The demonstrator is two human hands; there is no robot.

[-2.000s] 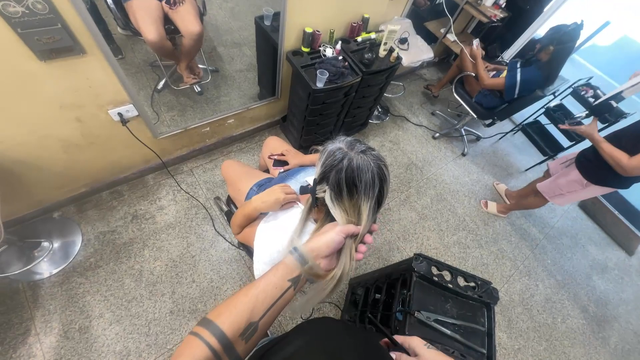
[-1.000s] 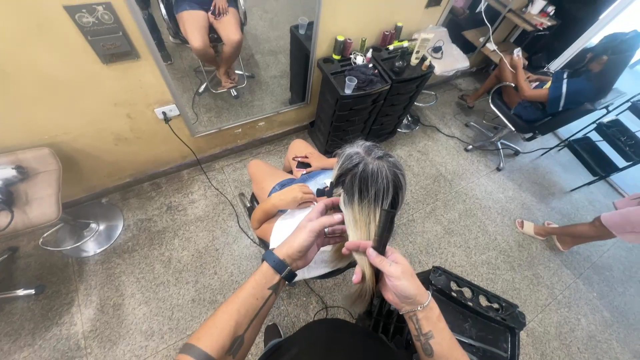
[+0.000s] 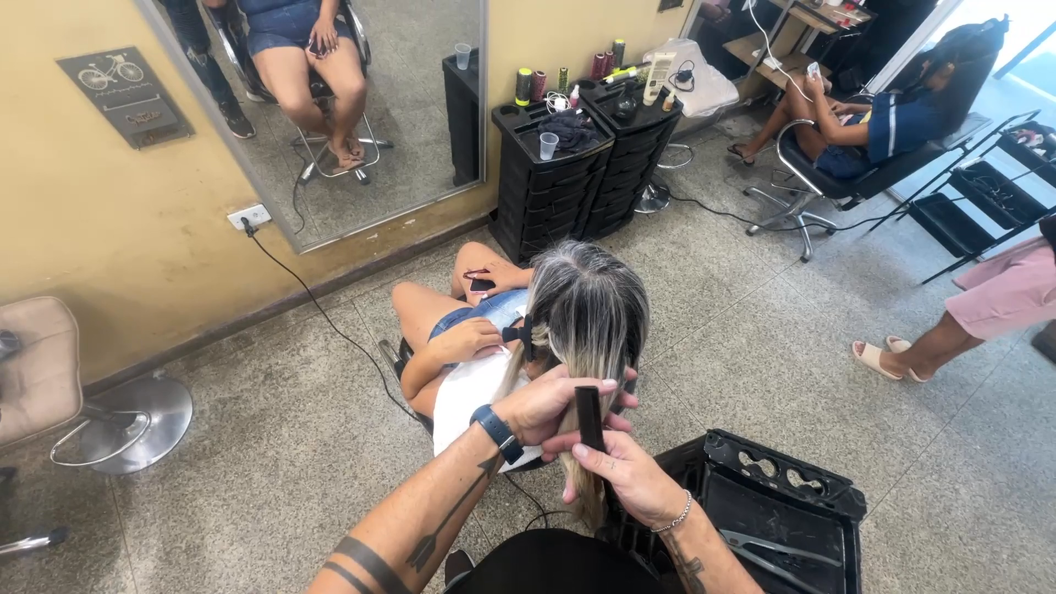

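Observation:
A seated person's long hair (image 3: 587, 301), dark and grey at the crown and blond at the lengths, fills the middle of the view. My left hand (image 3: 554, 404) is closed around a section of it below the head. In my right hand (image 3: 627, 470) is a black comb (image 3: 589, 419), upright, and its fingers touch the same hair. A black hair clip (image 3: 521, 332) sits at the left side of the head. A white towel (image 3: 469, 404) covers the person's shoulders. The person's own hand rests near a phone (image 3: 482, 285) on the lap.
A black trolley (image 3: 850, 528) holding a hair straightener (image 3: 771, 554) stands close at my right. Black drawer carts (image 3: 551, 202) with bottles stand by the mirror (image 3: 371, 107). A cable (image 3: 322, 313) crosses the floor. A stool base (image 3: 140, 425) is at left; other people are at right.
My right hand came up from beside the trolley to the hair, now with the comb. My left hand stays at the hair. The view has shifted left.

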